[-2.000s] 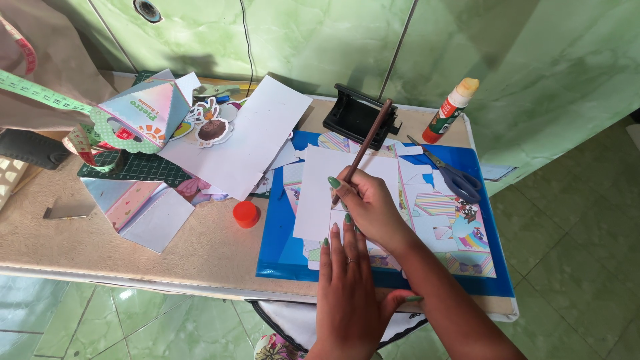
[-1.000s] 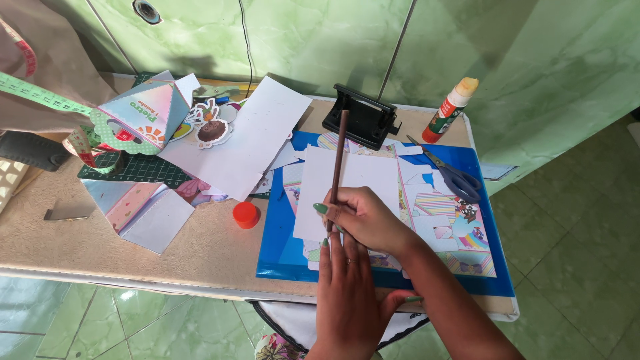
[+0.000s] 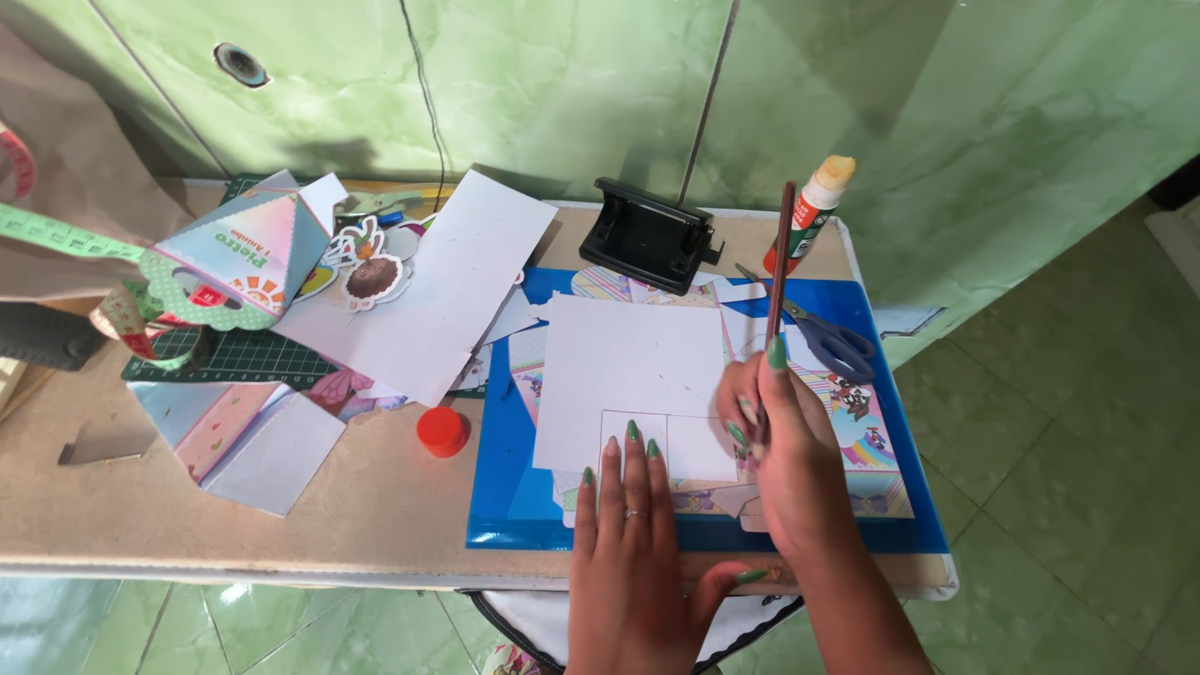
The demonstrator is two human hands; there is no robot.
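My left hand (image 3: 633,534) lies flat, fingers apart, on the lower edge of a white paper sheet (image 3: 637,366) that bears thin pencil lines. In my right hand (image 3: 787,441) is a brown pencil (image 3: 781,272), held nearly upright at the sheet's right edge; its lower end is partly hidden by the fingers. Under the sheet are printed paper cut-outs (image 3: 867,422) on a blue plastic folder (image 3: 506,534). Scissors (image 3: 830,349) with dark blue handles lie right of the pencil. A black hole punch (image 3: 647,234) and an uncapped glue stick (image 3: 811,216) are behind the folder.
An orange-red cap (image 3: 442,432) sits left of the folder. Farther left are a large white sheet (image 3: 422,300), a printed paper box (image 3: 244,248), a folded paper piece (image 3: 267,450), a green cutting mat (image 3: 253,361) and a tape measure (image 3: 70,234). A tiled wall (image 3: 562,94) runs behind the table.
My right hand has moved right with the pencil, from beside my left fingertips to the sheet's right edge. My left hand has stayed about where it was.
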